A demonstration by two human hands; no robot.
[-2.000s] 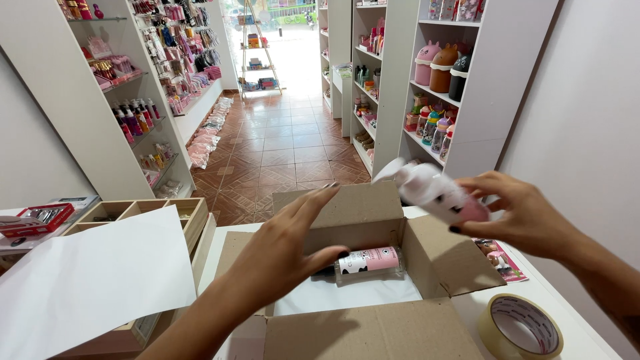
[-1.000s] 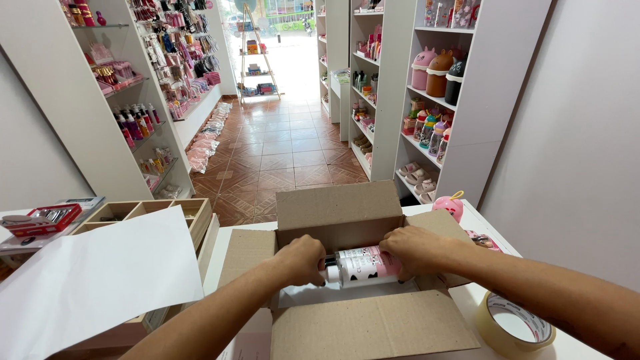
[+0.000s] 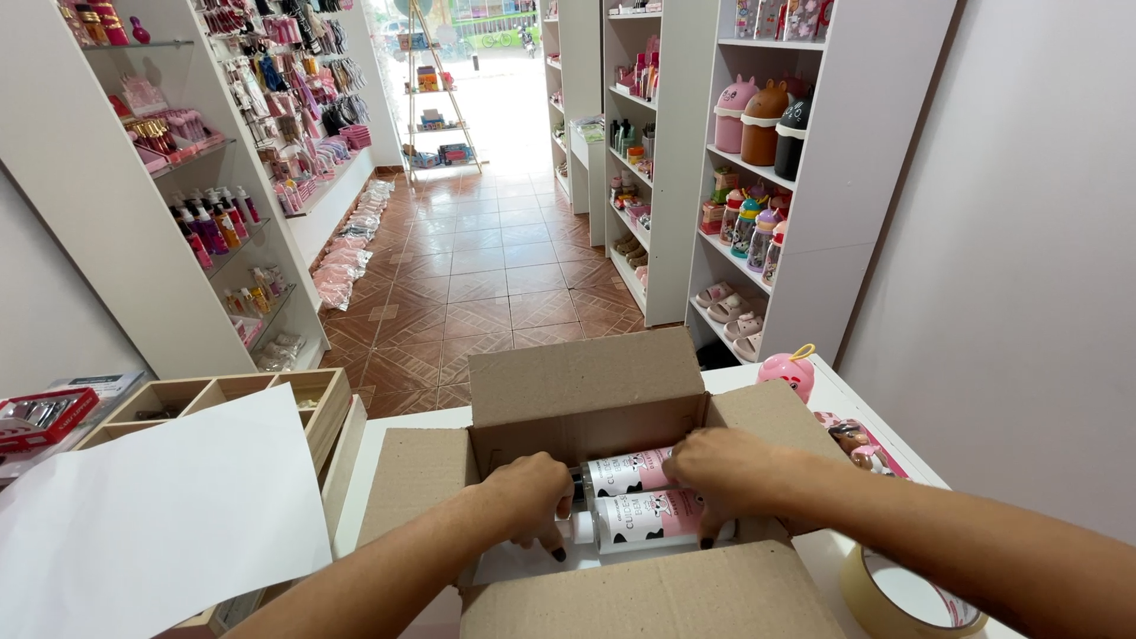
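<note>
An open cardboard box point(image 3: 586, 390) stands on a white table, with white paper on its bottom. Two bottles with pink, white and cow-patterned labels lie side by side inside it, caps toward the left. My right hand point(image 3: 737, 479) grips the base end of the nearer bottle point(image 3: 643, 522) and also touches the farther bottle point(image 3: 626, 472). At the cap end of the nearer bottle is my left hand point(image 3: 528, 497), thumb pointing down; whether it grips the cap is hard to tell.
Right of the box lie a roll of packing tape point(image 3: 914, 595) and a pink round toy point(image 3: 787, 374). A paper sheet point(image 3: 177, 506) covers part of a wooden divided tray point(image 3: 333, 399) at left. Shop shelves point(image 3: 825, 177) stand beyond.
Two seconds ago my right hand held a bottle above the box, with one bottle lying inside. Now both bottles lie in the box, and my left hand has come down to their cap ends.
</note>
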